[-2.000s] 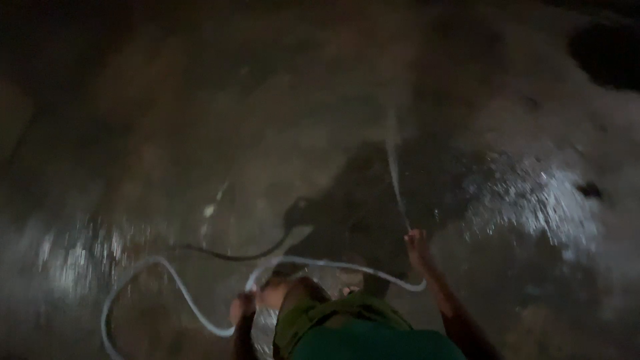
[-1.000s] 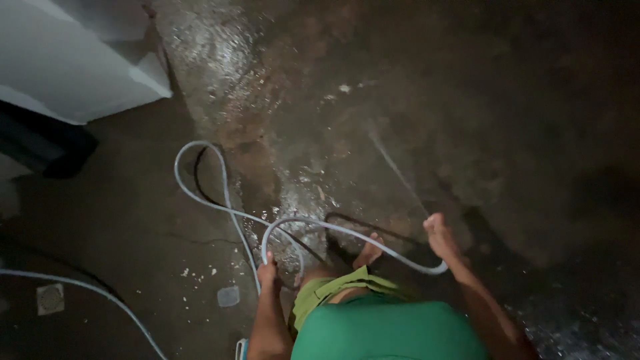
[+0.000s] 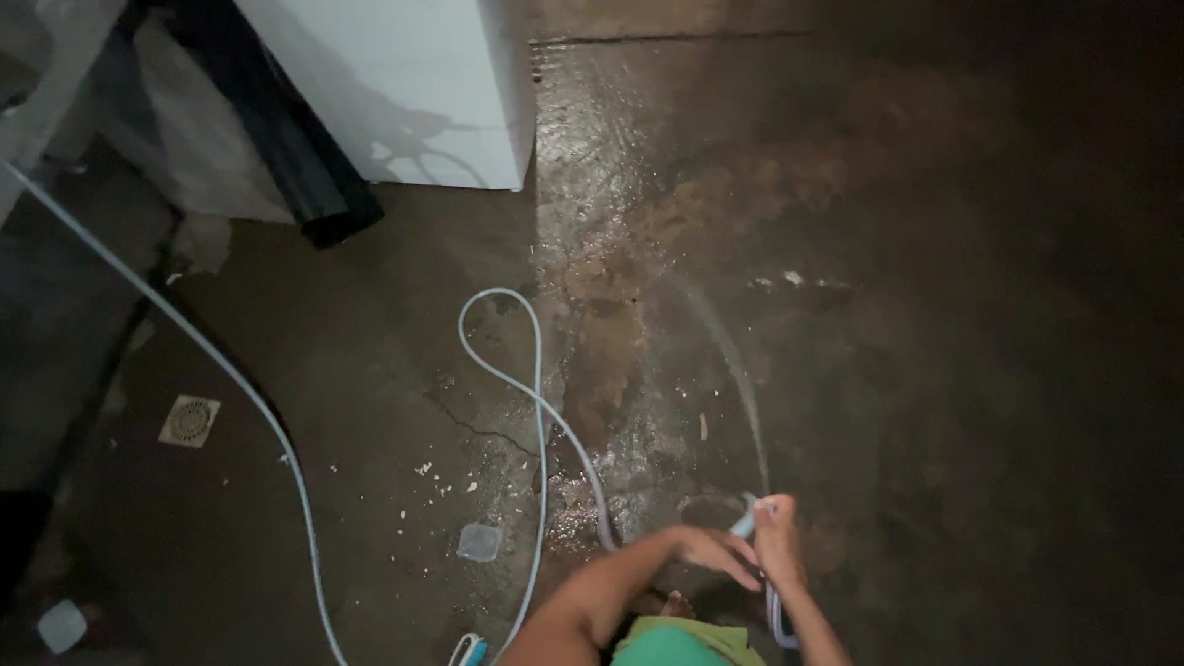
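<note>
My right hand (image 3: 778, 541) grips the end of a light grey hose (image 3: 540, 472), and a thin stream of water (image 3: 735, 361) sprays from it onto the wet concrete floor (image 3: 888, 370). Close against it on the left is my left hand (image 3: 717, 555), its fingers stretched out beside a bent piece of the hose; whether it holds the hose I cannot tell. From near my hands the hose drops in a bend, and another stretch crosses over itself in a loop on the floor. A further length runs up to the upper left.
A white box-like cabinet or appliance (image 3: 416, 92) stands at the upper left, with a dark tube-like object (image 3: 338, 208) beside it. On the floor lie a square drain cover (image 3: 190, 421), a clear plastic piece (image 3: 480, 542), another pale piece (image 3: 63, 626), a blue-and-white object (image 3: 469, 650) and scattered crumbs.
My left hand has moved over to my right hand; a second ago it held the hose well apart from it. The view has turned and shifted left, showing more of the white object.
</note>
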